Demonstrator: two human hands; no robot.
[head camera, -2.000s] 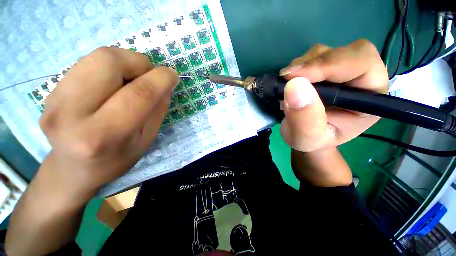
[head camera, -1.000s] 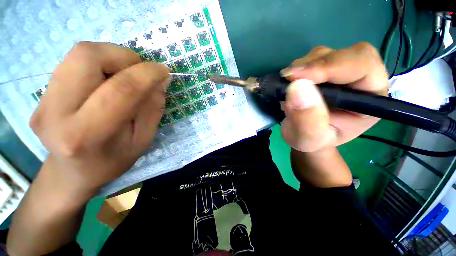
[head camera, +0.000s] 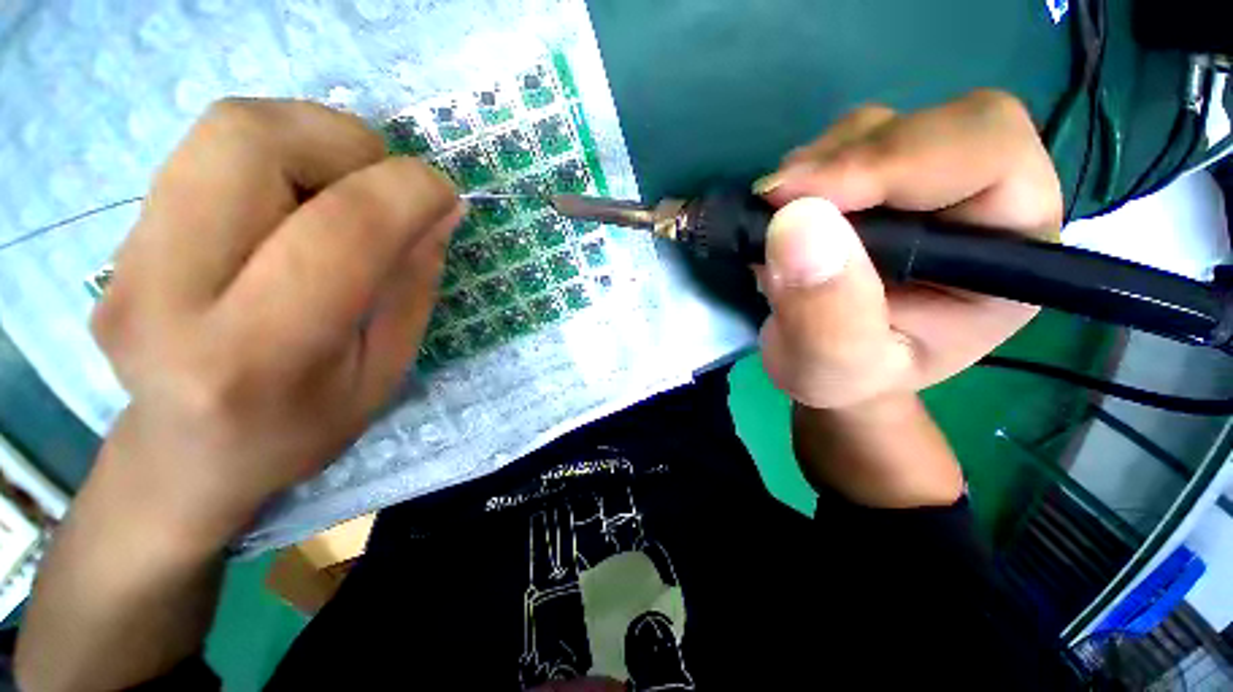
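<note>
My left hand (head camera: 277, 270), bare, pinches a thin silvery solder wire (head camera: 500, 198); its tail runs off to the left edge. My right hand (head camera: 899, 243), bare, holds the black soldering iron (head camera: 1001, 264) like a pen. The iron tip (head camera: 602, 211) points left and meets or nearly meets the wire end over the green PCB panel (head camera: 521, 277). Exact contact is too small to tell. My left hand covers the panel's left part. The panel lies on whitish bubble wrap (head camera: 473, 392).
Dark green bench top (head camera: 717, 81) behind. Black cables and green-handled pliers (head camera: 1111, 135) at the upper right, beside crumpled white paper (head camera: 1170, 216). A white tray (head camera: 20, 521) at the left edge. A brown cardboard box (head camera: 325, 557) and a blue item (head camera: 1153, 595) are lower down.
The panel and bubble wrap have shifted slightly down and left. My left hand has moved a little left from its earliest position, with more wire showing between fingers and tip. Both hands keep their grips.
</note>
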